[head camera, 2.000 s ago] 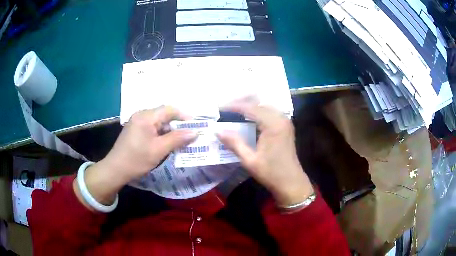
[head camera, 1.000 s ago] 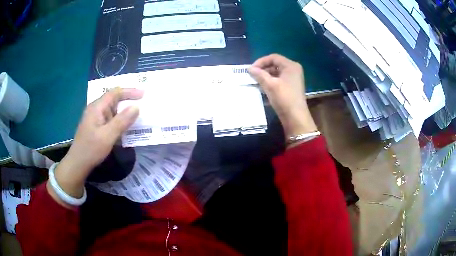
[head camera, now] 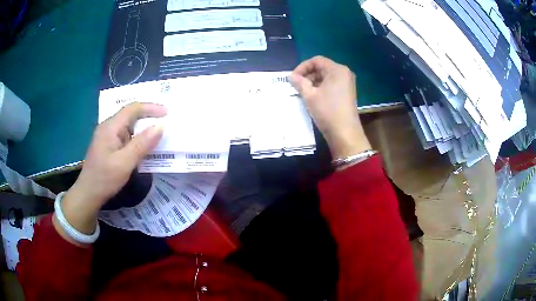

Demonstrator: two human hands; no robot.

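Observation:
A stack of flat box blanks (head camera: 205, 66) lies in front of me, black panel with a headphone drawing away from me, white notched flaps toward me. My left hand (head camera: 120, 144) grips the label strip (head camera: 182, 161) between thumb and fingers over the white flap; the strip curls down in a fan below. My right hand (head camera: 326, 97) pinches a small barcode label (head camera: 281, 79) at the upper right of the white flap. The label lies at the flap surface; its right end is hidden by my fingertips.
A label roll (head camera: 13, 113) stands on the green bench (head camera: 53, 70) at the left edge. An uneven pile of other blanks (head camera: 464, 70) lies at the right. Torn brown cardboard (head camera: 449, 206) and clear plastic are at lower right. A white printed box (head camera: 13, 220) is at lower left.
Since two seconds ago my hands have moved apart, the right one up to the flap with a label. In the last second both hands have hardly moved.

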